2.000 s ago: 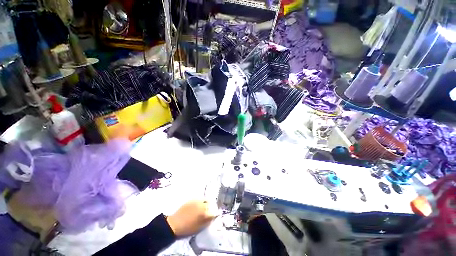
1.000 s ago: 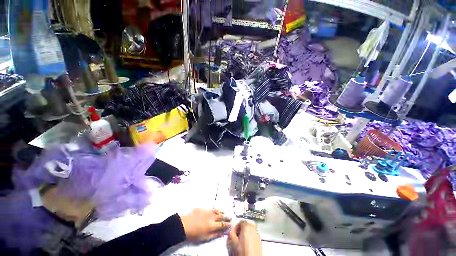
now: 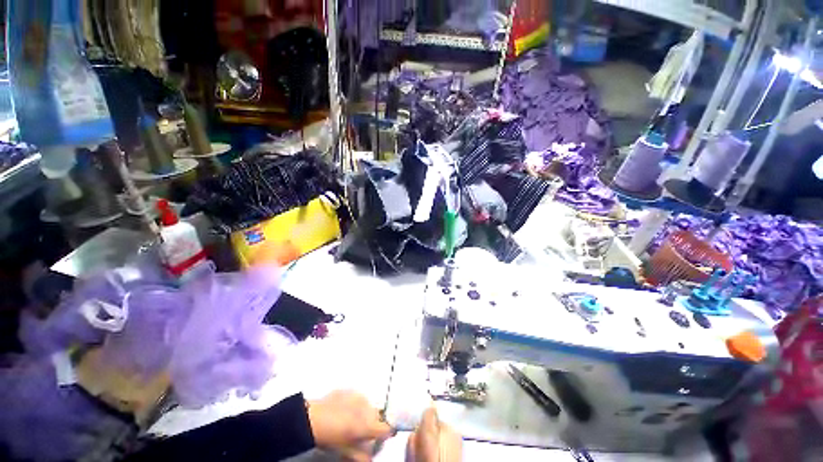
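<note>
My left hand [image 3: 347,422], in a black sleeve, lies on the white table just left of the needle area. My right hand [image 3: 435,439] is beside it at the bottom edge, partly cut off, fingertips pinched together. Glare and blur hide whether a small pale piece is between the fingers. The presser foot area [image 3: 460,388] of the white sewing machine [image 3: 541,311] is just above and right of my right hand. A fluffy pale-purple tulle heap [image 3: 221,338] with a white strip loop [image 3: 106,311] lies at the left.
Slim dark tools [image 3: 534,390] lie on the machine bed. A dark pouch [image 3: 296,314] is beside the tulle. A squeeze bottle [image 3: 182,245], a yellow box [image 3: 287,233] and dark striped fabric [image 3: 397,212] stand behind. Purple cones [image 3: 641,167] and a reddish-brown basket [image 3: 679,258] are at the right.
My right hand has come into view beside my left hand at the machine's front. The view has shifted. In the last second my left hand moved slightly left and down.
</note>
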